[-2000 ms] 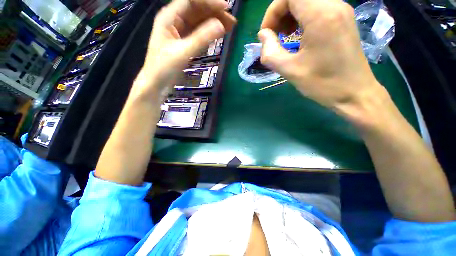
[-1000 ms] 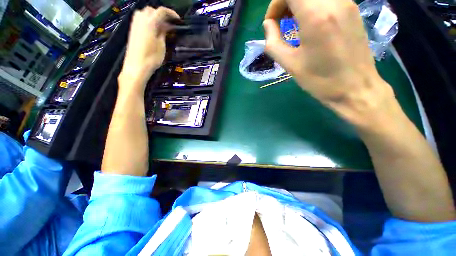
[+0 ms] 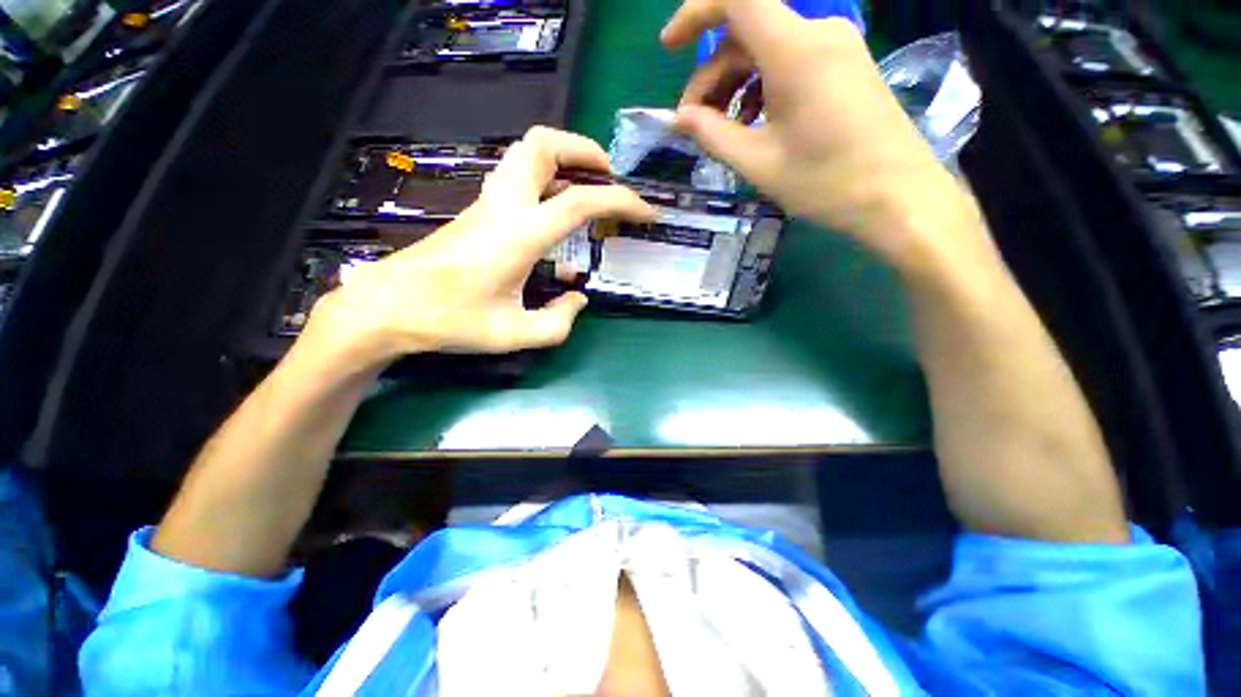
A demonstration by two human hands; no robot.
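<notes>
A phone frame (image 3: pixel 670 259) with a silver-grey plate lies on the green mat (image 3: pixel 653 388) in front of me. My left hand (image 3: pixel 504 259) grips its left end, thumb on the near edge and fingers over the far side. My right hand (image 3: pixel 803 116) is above and beyond the frame's right part, thumb and fingertips close together; whether they pinch something small is too unclear to tell. An open plastic bag (image 3: pixel 648 140) with dark contents is behind the frame, partly hidden by the frame and my hands. A blue bin (image 3: pixel 826 10) shows behind my right hand.
A black foam tray (image 3: pixel 456 106) with phone frames stands to the left, with an empty pocket. More frames are at the far left. A second clear bag (image 3: pixel 935 98) lies at the back right. Another tray with frames (image 3: pixel 1150 136) is on the right.
My left hand has brought a phone frame from the left tray onto the mat, leaving a pocket empty. The view has shifted. My right hand stays raised near the bags.
</notes>
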